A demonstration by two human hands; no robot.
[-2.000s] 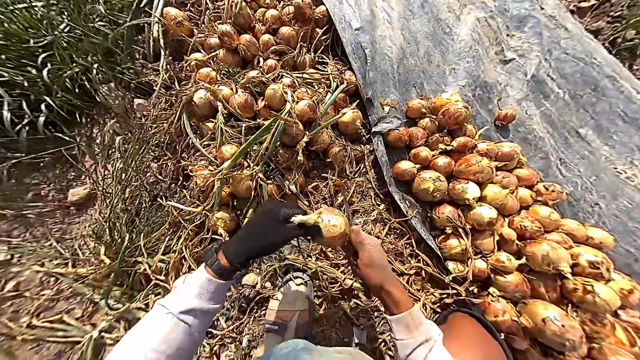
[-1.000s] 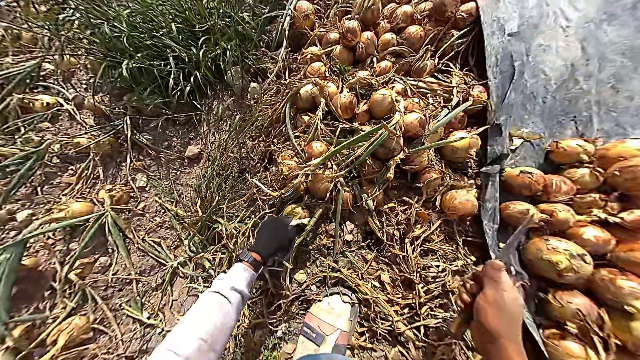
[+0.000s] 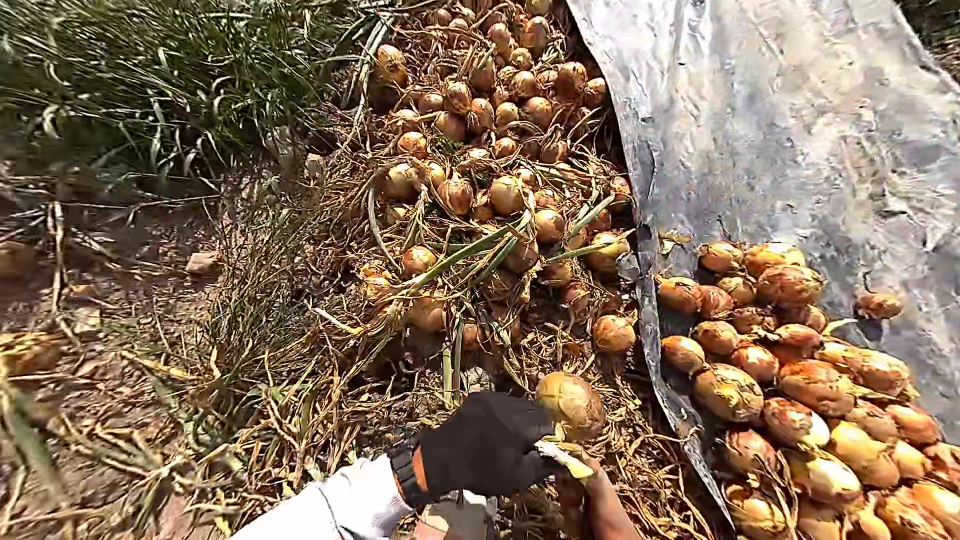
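My left hand (image 3: 487, 444), in a black glove with a watch at the wrist, is at the lower middle, closed at the neck of a yellow onion (image 3: 571, 405). Just right of it and below the bulb is my bare right hand (image 3: 589, 487), its fingers mostly hidden behind the pale cut onion stem (image 3: 564, 459). Whether it holds a blade cannot be seen. Ahead lies a heap of onions with dry tops (image 3: 506, 195). Onions without long tops (image 3: 814, 386) are piled on a grey plastic sheet at the right.
The grey plastic sheet (image 3: 757, 127) runs from the top right down beside the heap. Tall green grass (image 3: 172, 82) grows at the upper left. Dry stalks and soil (image 3: 135, 300) cover the ground at left. Part of a shoe (image 3: 457, 517) shows below my left hand.
A second ago my left hand was low at the dry stalks and my right hand held a blade over the sheet's onions. Now both hands are together at an onion. The view has shifted right.
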